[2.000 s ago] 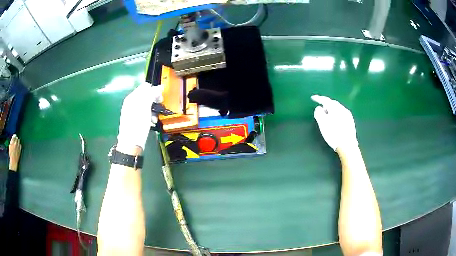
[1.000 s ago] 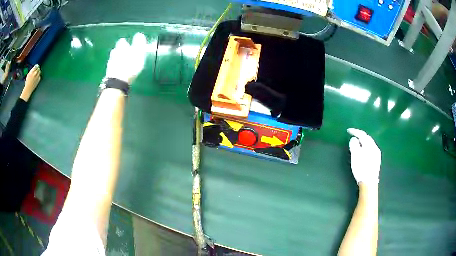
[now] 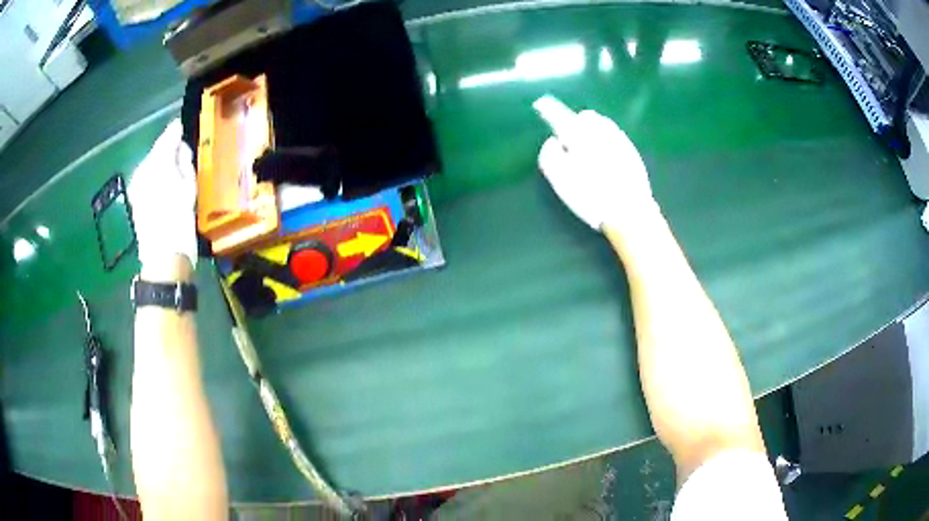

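Note:
The orange fixture (image 3: 236, 163) sits on the left of the press bed, and no frame shows in its recess. The silver-grey press head (image 3: 226, 37) is above and behind it. My left hand (image 3: 163, 204), in a white glove, is beside the fixture's left edge; its fingertips are partly hidden and I cannot tell if it holds anything. A thin black phone middle frame (image 3: 114, 222) lies on the bench left of that hand. My right hand (image 3: 594, 168), in a white glove, is over the bench right of the press with the index finger extended, holding nothing visible.
A red push button (image 3: 311, 263) is on the press front. A black pad (image 3: 357, 102) covers the bed. Another phone middle frame (image 3: 785, 61) lies far right, near a parts rack (image 3: 851, 76). An air blow gun (image 3: 95, 382) lies left. A wrapped hose (image 3: 267, 397) runs to the bench edge.
The view has turned right. My left hand has moved from the far left bench back to the fixture's side. My right hand has moved forward. The far-right phone middle frame has come into view.

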